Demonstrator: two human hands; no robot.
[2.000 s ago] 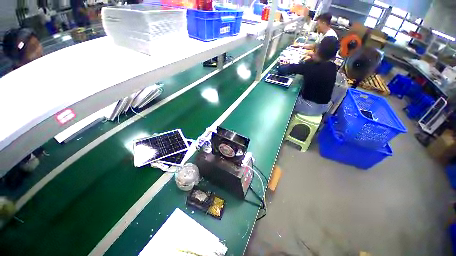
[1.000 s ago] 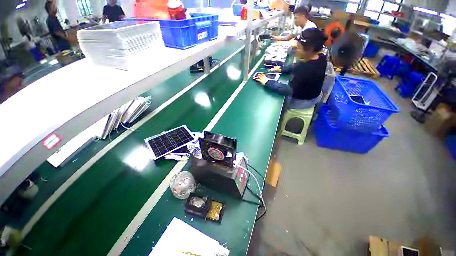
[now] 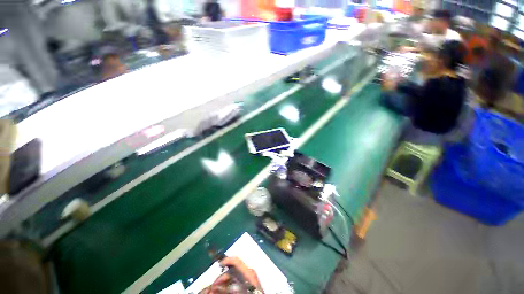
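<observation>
The view is blurred. My right hand (image 3: 237, 275) shows at the bottom edge, partly cut off, closed around a dark pen-like soldering iron (image 3: 216, 252) that points up and left. It is over a white panel (image 3: 261, 261) lying on the green bench. Whether the tip touches anything cannot be told. The corner of another white piece (image 3: 172, 288) shows at the bottom edge. Just beyond is the black stand (image 3: 270, 228) with a yellow-brown pad (image 3: 286, 241). My left hand is not in view.
A round silvery dish (image 3: 258, 201), black box (image 3: 301, 209) and square fan (image 3: 307, 172) stand beyond the stand. A dark gridded solar panel (image 3: 269, 141) lies on the green conveyor (image 3: 189, 189). A white shelf (image 3: 143, 86) runs along the left. A person in black sits at far right.
My right hand has come into view at the bottom with the soldering iron. The camera has turned left, so the bench and its items appear further right.
</observation>
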